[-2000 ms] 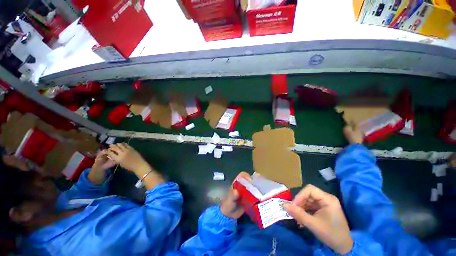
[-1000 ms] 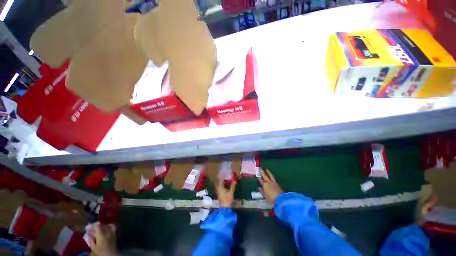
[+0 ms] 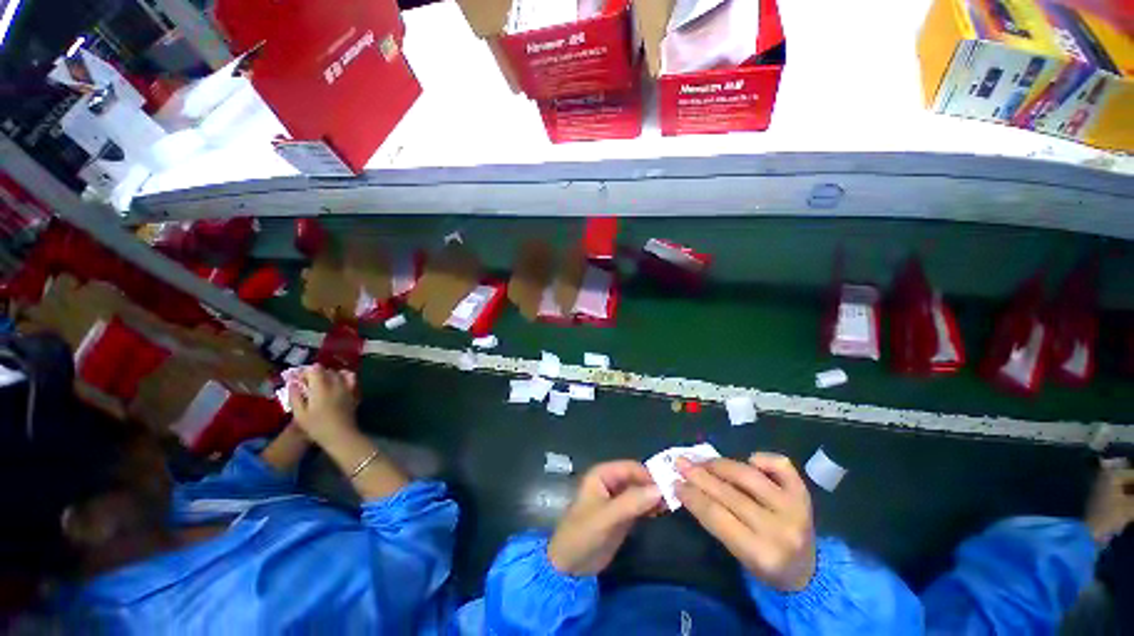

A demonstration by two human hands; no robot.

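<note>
A small folded white slip (image 3: 675, 470) with some dark print is pinched between my two hands, above the dark green work surface. My left hand (image 3: 609, 512) holds its left side between thumb and fingers. My right hand (image 3: 756, 512) holds its right side, with the fingers over part of it. No carton is in my hands. Open red cartons with white contents and brown flaps lie on the green belt, one of them with a label (image 3: 474, 307) showing.
White paper pieces (image 3: 558, 463) lie around the pale dividing strip (image 3: 647, 381). A white shelf (image 3: 858, 124) above holds red display cartons (image 3: 719, 99) and a yellow box (image 3: 1014, 77). A person in blue (image 3: 286, 547) works at left; another person's sleeve (image 3: 1014, 578) is at right.
My hands have come back from the cartons on the belt to the work surface and now hold the white slip. The view has tilted down. The neighbour's hand at right has moved.
</note>
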